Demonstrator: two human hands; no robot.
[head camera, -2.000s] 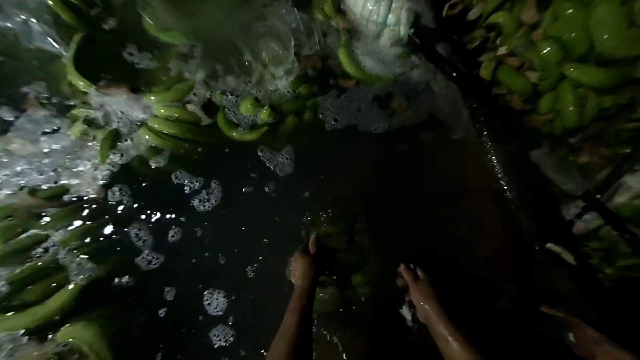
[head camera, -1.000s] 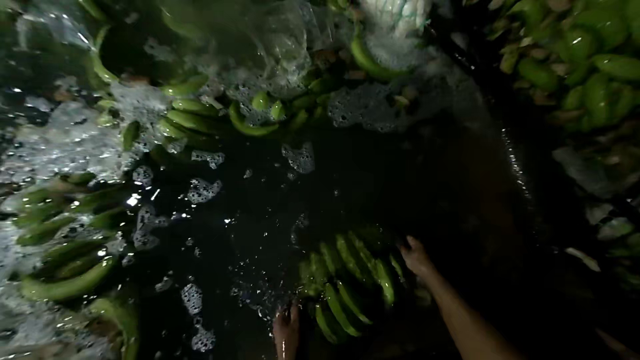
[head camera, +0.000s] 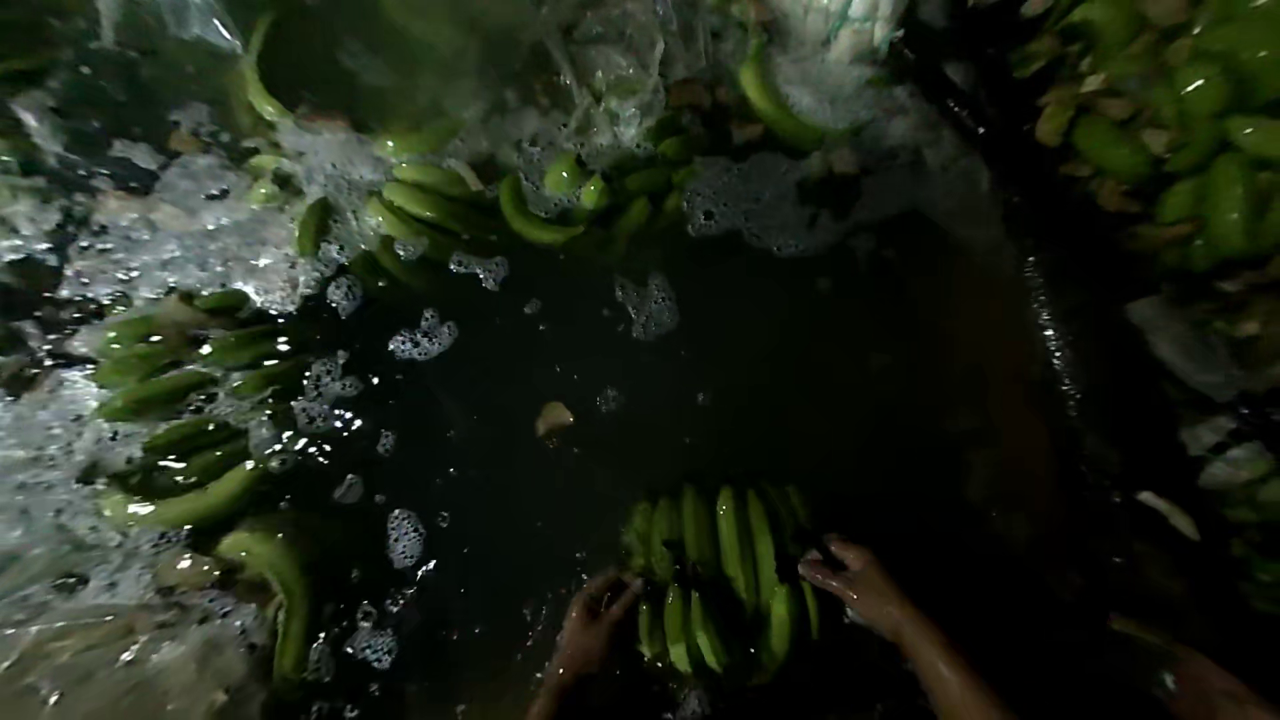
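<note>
A bunch of green bananas (head camera: 735, 550) lies at the surface of dark water, low in the head view, between my two hands. My left hand (head camera: 592, 622) is at its left side, the fingers bent and a fingertip by the outer fruit. On the right side my right hand (head camera: 850, 582) reaches the bunch with its fingertips, the thumb and fingers apart. Whether either hand bears any of the bunch's weight cannot be told. The dim light hides the underside of the fruit.
More green banana bunches float at the left (head camera: 190, 430) and top (head camera: 430, 205) amid white foam (head camera: 190, 240). A dark wet edge (head camera: 1045, 330) runs down the right; beyond it lie piled green bananas (head camera: 1200, 150). Another person's forearm (head camera: 1205, 685) shows at the lower right.
The bunch, dim under the water two seconds ago, now shows clearly and has turned so its fruits point more up and down. My left hand has moved up to its side.
</note>
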